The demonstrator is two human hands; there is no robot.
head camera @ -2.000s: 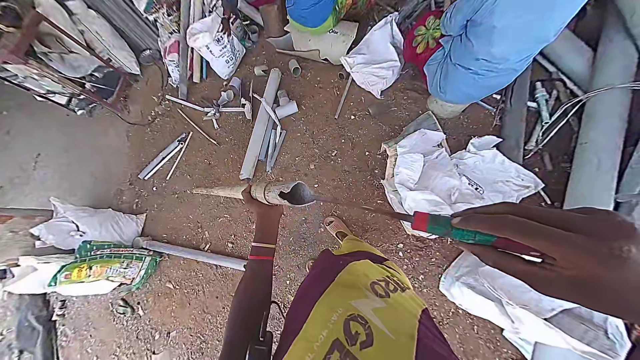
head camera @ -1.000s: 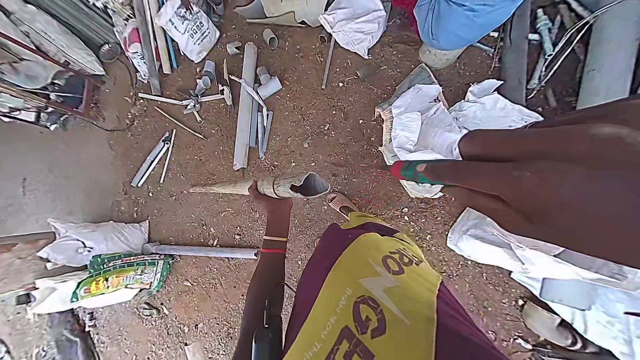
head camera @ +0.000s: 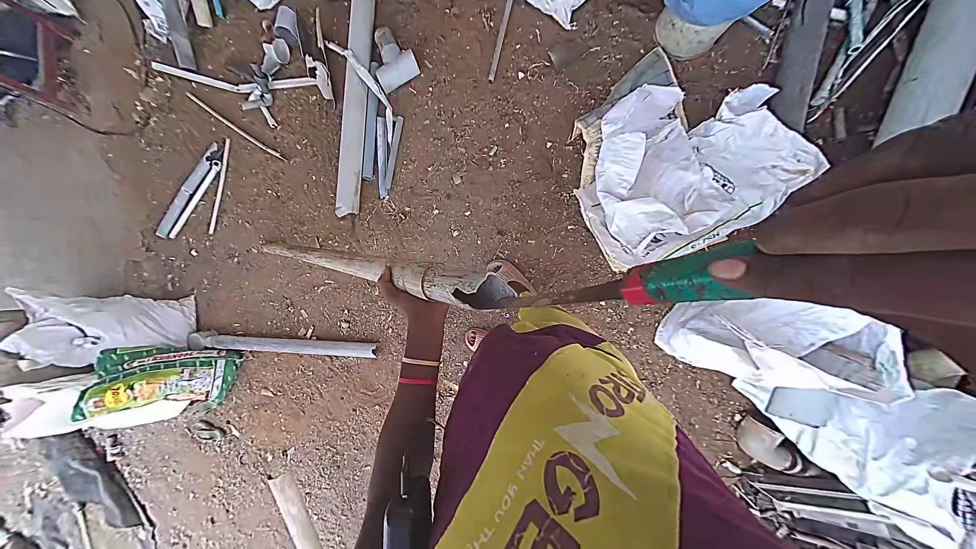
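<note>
My left hand (head camera: 408,297) is closed around the middle of a long tapered tube (head camera: 435,285), pale and dirty, which looks like cut pipe. Its narrow end points left, and its jagged open end lies to the right, above my feet. In my right hand (head camera: 751,271) is a tool (head camera: 686,276) with a green and red handle; its thin dark metal blade reaches left to the tube's open mouth. The blade's tip is hidden at or inside that mouth. Most of my right fingers blur into the forearm.
Grey pipe lengths (head camera: 354,114) and pipe fittings (head camera: 398,70) lie on the dirt ahead. White sacks (head camera: 686,168) spread at the right, with another sack (head camera: 99,328) at the left beside a grey pipe (head camera: 297,346). A large pipe (head camera: 934,69) lies at the upper right.
The tool's blade showed outside the tube two seconds ago; now it meets the open end. My left hand has kept its hold on the tube. The view has shifted downward.
</note>
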